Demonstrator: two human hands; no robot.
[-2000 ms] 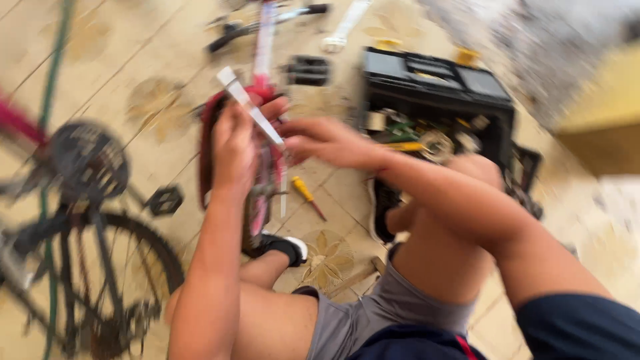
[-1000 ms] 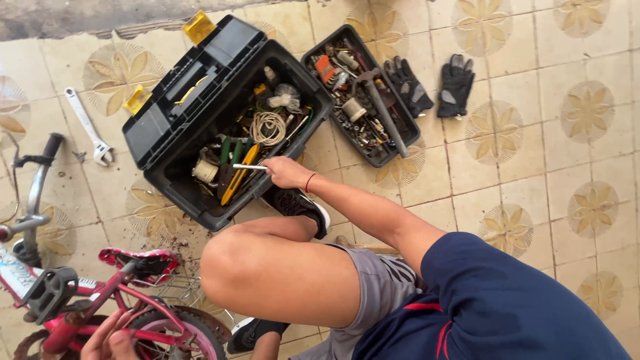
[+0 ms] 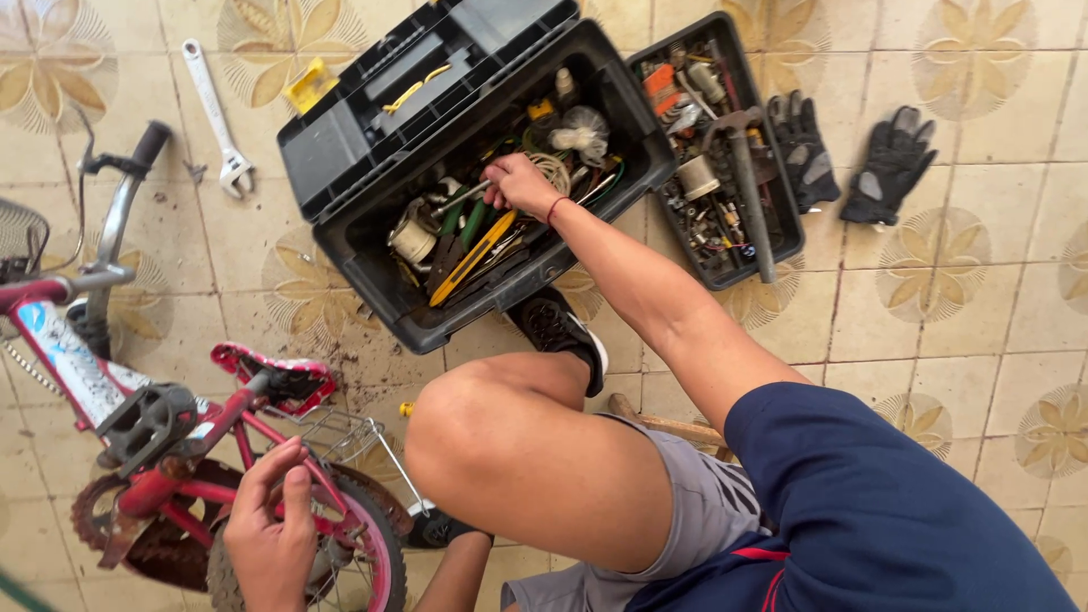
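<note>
My right hand (image 3: pixel 520 189) is inside the open black plastic toolbox (image 3: pixel 544 270), its fingers closed on a thin metal rod-like tool (image 3: pixel 461 198). Under and beside it lie green-handled pliers (image 3: pixel 463 228), a yellow tool handle (image 3: pixel 473 259), a coil of pale cord (image 3: pixel 551 170) and a white spool (image 3: pixel 413 241). My left hand (image 3: pixel 270 531), fingers loosely curled and apart, is over the rear wheel (image 3: pixel 378 544) of a small red bicycle (image 3: pixel 217 425) that lies at the lower left. Nothing shows in that hand.
A black tray (image 3: pixel 795 229) of small parts with a hammer (image 3: pixel 750 195) across it stands right of the toolbox. Beyond it lie two black gloves (image 3: pixel 799 153). An adjustable wrench (image 3: pixel 218 119) rests on the tiles at upper left. A wooden stool part (image 3: pixel 680 427) shows behind my leg.
My right hand has gone from the toolbox's near edge further into the box with the rod-like tool. Two seconds ago both hands were together over the bicycle, with a pale strip-like thing between them.
</note>
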